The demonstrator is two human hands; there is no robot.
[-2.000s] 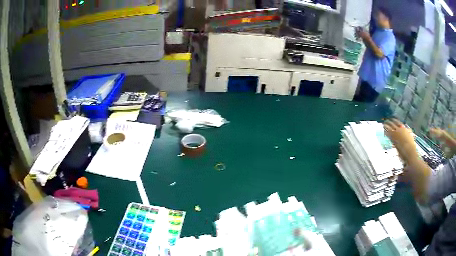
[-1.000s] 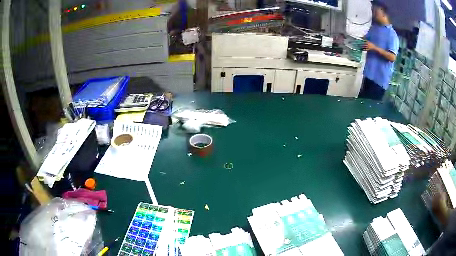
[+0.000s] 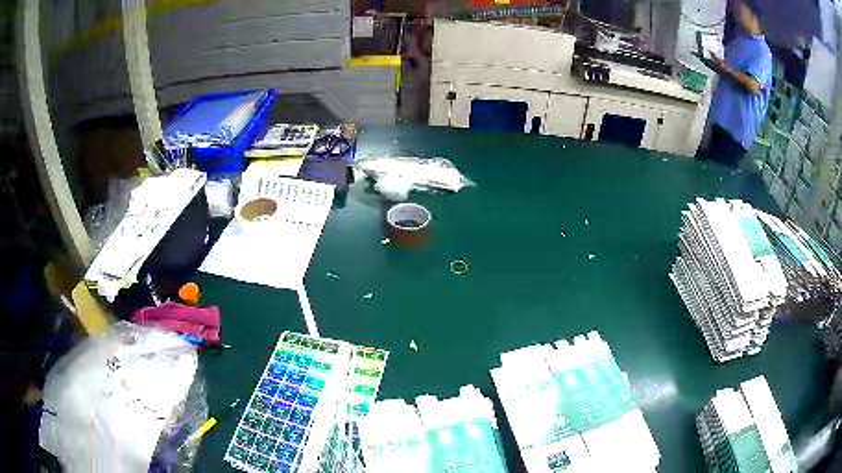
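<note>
Flat white and teal carton blanks lie at the bottom edge, cut off below. A second, fanned pile of cartons lies just right of them, with a small dark square print near its lower end. The label sheet, a shiny blue-green grid shifting to yellow, lies left of the cartons, with a white strip and more labels at its right side. Neither of my hands is in the picture.
A tall carton stack and a smaller pile stand at right. A brown tape roll stands mid-table. A printed sheet, pink cloth, plastic bag and blue tray are at left. A person stands behind.
The view has shifted, so the table things sit higher and further right. Two seconds ago a blurred fingertip showed over the cartons; it is gone. The neighbouring worker's hands have left the tall stack.
</note>
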